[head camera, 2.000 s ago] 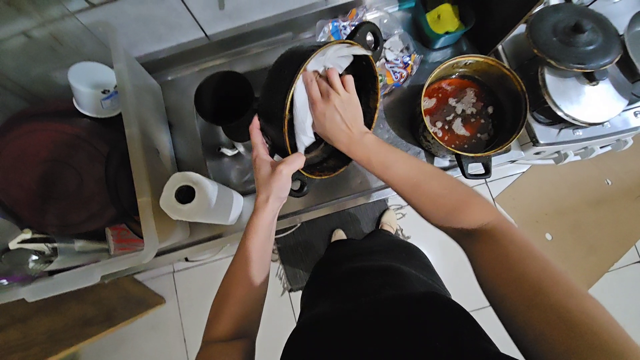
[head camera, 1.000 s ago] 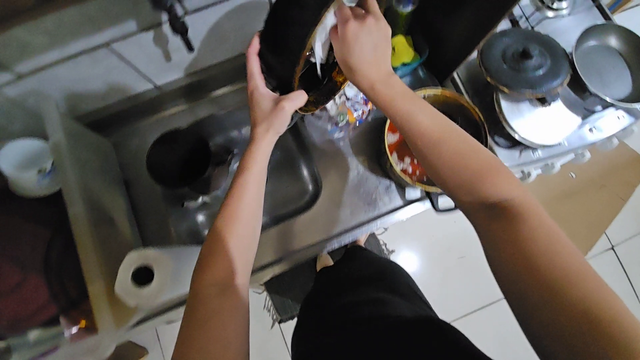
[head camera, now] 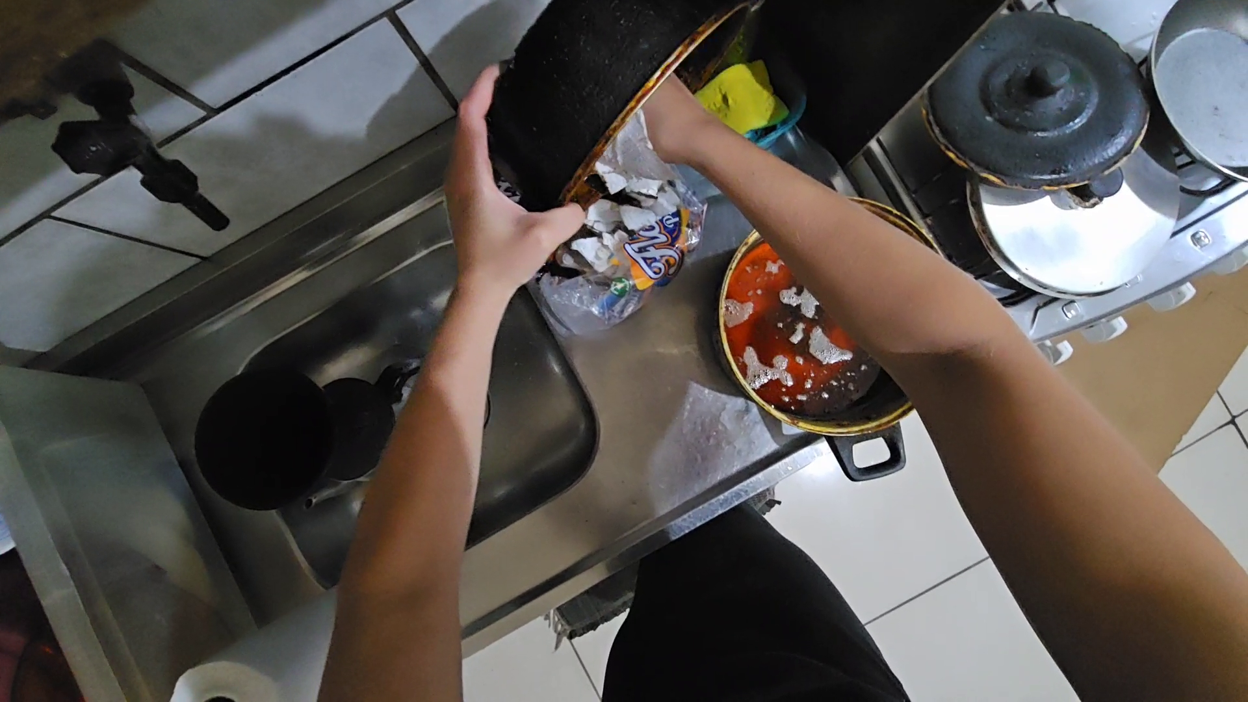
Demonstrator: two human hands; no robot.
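Note:
My left hand [head camera: 502, 210] grips the rim and side of a blackened metal pot [head camera: 595, 88], tilted on its side at the top centre. My right hand [head camera: 673, 112] reaches to the pot's mouth; its fingers are hidden behind the rim, and whitish paper shows just below. Under the pot, a printed plastic bag [head camera: 653, 253] holds torn white pieces. To the right, partly behind my right forearm, a second pot [head camera: 790, 331] contains red-orange liquid with foam patches.
Dark vessels [head camera: 263, 439] stand in and beside the steel sink [head camera: 546, 390]. A faucet [head camera: 136, 146] juts from the tiled wall. A yellow sponge [head camera: 741, 97] lies in a teal holder. The stove [head camera: 1199, 229] carries lids and a pan. A paper towel roll [head camera: 253, 653] is at lower left.
Both hands have moved the blackened pot from over the sink's right side up toward the wall, above the plastic bag. The pot is tilted further. The view has shifted.

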